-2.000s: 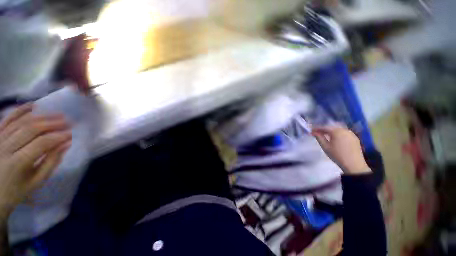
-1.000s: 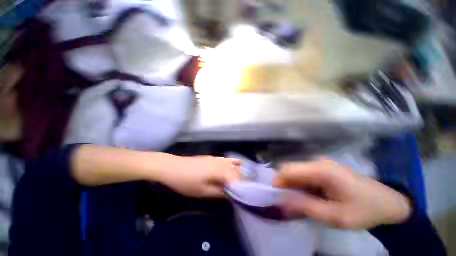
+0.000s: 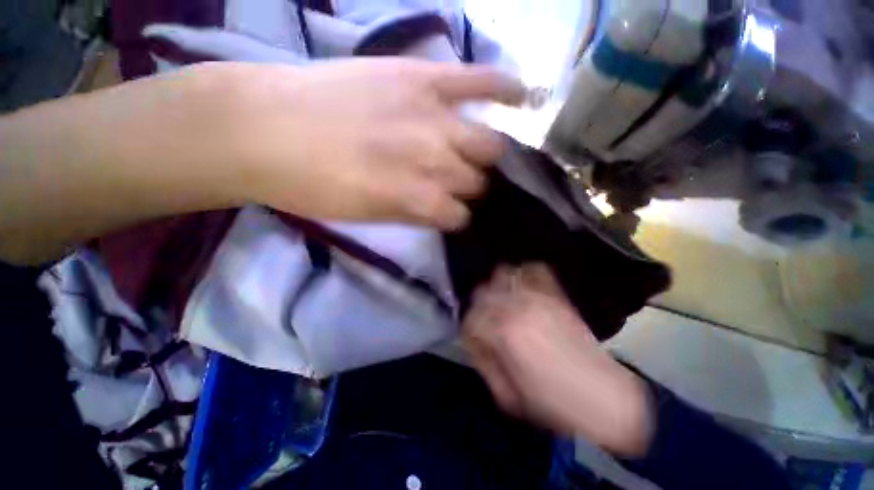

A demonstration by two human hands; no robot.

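A dark maroon panel [image 3: 565, 249], joined to light grey cloth [image 3: 369, 316] with dark bands, lies at the left of the sewing machine head [image 3: 661, 67]. One edge of the panel reaches the needle area [image 3: 618, 201], where small metal parts show. My left hand [image 3: 383, 139] lies over the cloth from the left, palm down; its thumb side is partly hidden. My right hand [image 3: 527, 335] is blurred, with bent fingers at the near edge of the maroon panel; whether it pinches the cloth is unclear.
A bright lamp glow [image 3: 537, 38] is behind my left hand. A blue crate [image 3: 249, 416] is below the cloth, with a pile of grey and dark cloth [image 3: 134, 392] to its left. The white table [image 3: 719, 373] extends right, with small dark items [image 3: 851, 373] at its far right.
The view has moved closer to the machine. Both hands have moved from the lap up to the cloth by the needle. The grey piece with the maroon edge is no longer distinguishable.
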